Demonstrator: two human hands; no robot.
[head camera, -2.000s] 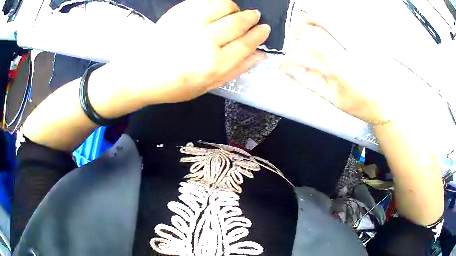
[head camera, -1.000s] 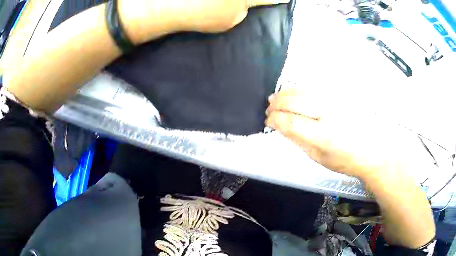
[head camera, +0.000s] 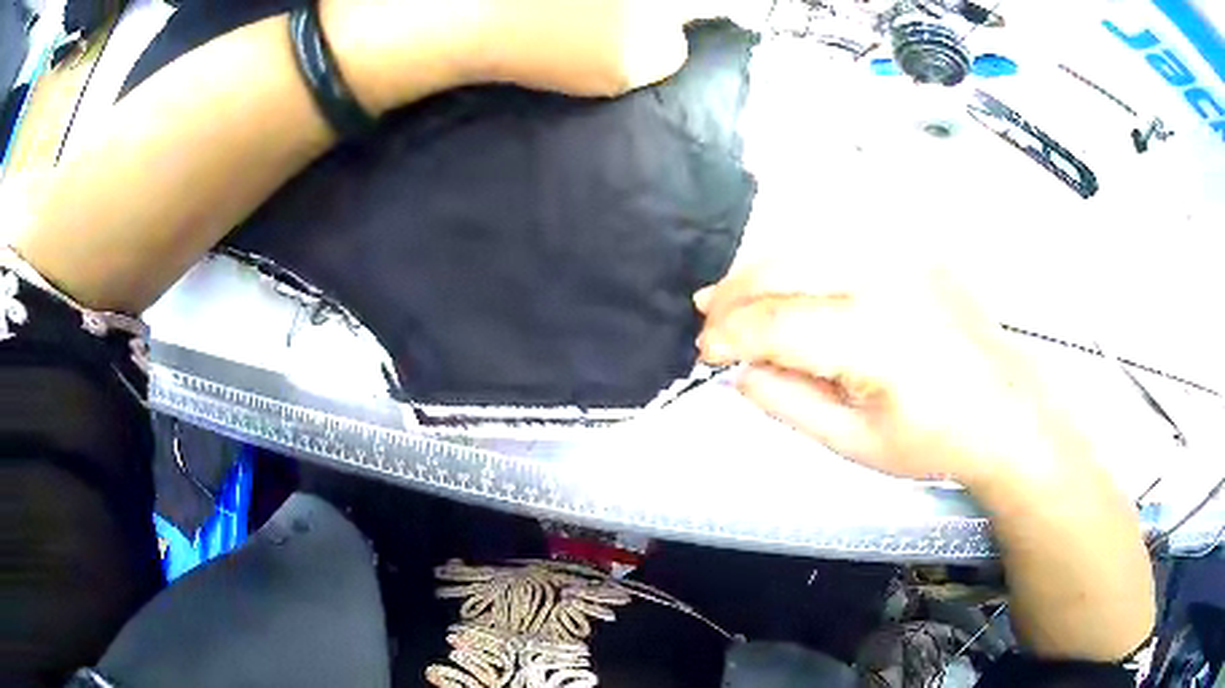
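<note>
A dark woven garment piece (head camera: 524, 255) with a whitish serged edge lies spread on the white machine table, its lower edge a little above the ruler strip. My left hand (head camera: 631, 47) is at the top of the cloth, overexposed, its fingers hidden or washed out. My right hand (head camera: 860, 363) is at the cloth's lower right edge, with the fingertips on the corner; a thin dark line runs from the fingertips along the edge, and I cannot tell if it is thread or a tool.
The ruler strip (head camera: 443, 464) runs along the table's front edge. A round dark machine part (head camera: 931, 51) and a dark slotted part (head camera: 1034, 145) are at the upper right. Thin rods (head camera: 1142, 397) lie at right. A blue crate (head camera: 202, 524) is at lower left.
More of the cloth has come into view, and its lower edge has come closer to the ruler strip. My right hand has moved slightly down with the corner. The left forearm stays across the upper left.
</note>
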